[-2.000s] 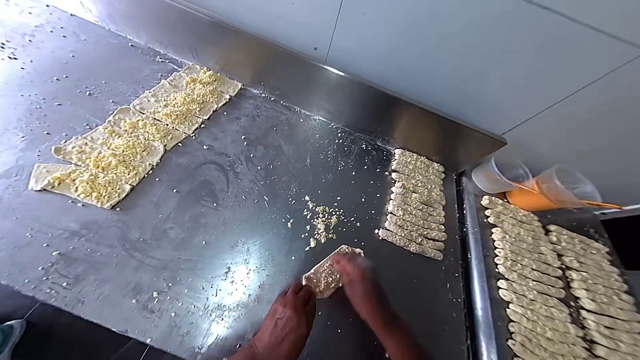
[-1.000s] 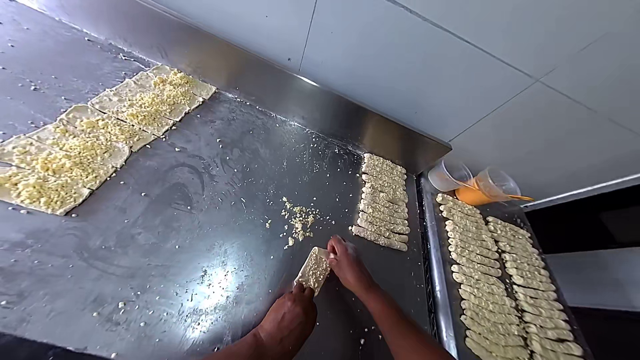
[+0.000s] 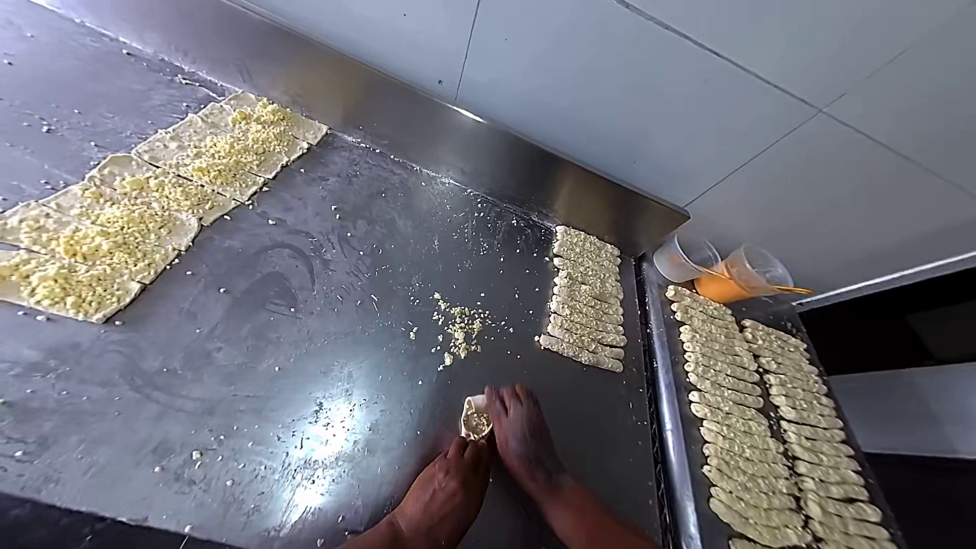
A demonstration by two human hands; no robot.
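A small piece of dough (image 3: 476,421) with crumbly filling lies on the metal table, its edges partly curled over. My left hand (image 3: 450,484) grips its near end with the fingertips. At its far right edge, my right hand (image 3: 522,431) has its fingers on the dough. Just beyond is a small scatter of grated cheese-like crumbs (image 3: 463,329). At the left, flat dough pieces (image 3: 164,206) lie side by side, topped with the same crumbs. To the right, a stack of narrow rolled dough sticks (image 3: 585,297) coated in crumbs lies in a close row.
A metal tray (image 3: 675,450) at the right holds two columns of coated dough sticks (image 3: 740,412). Behind it stand a clear plastic cup (image 3: 682,259) and a clear container with orange contents (image 3: 732,280). A steel backsplash (image 3: 457,130) runs along the table's rear edge.
The dough between my hands was a flat strip and is now shorter, with curled edges. My right hand has come closer to my left. The view has shifted somewhat.
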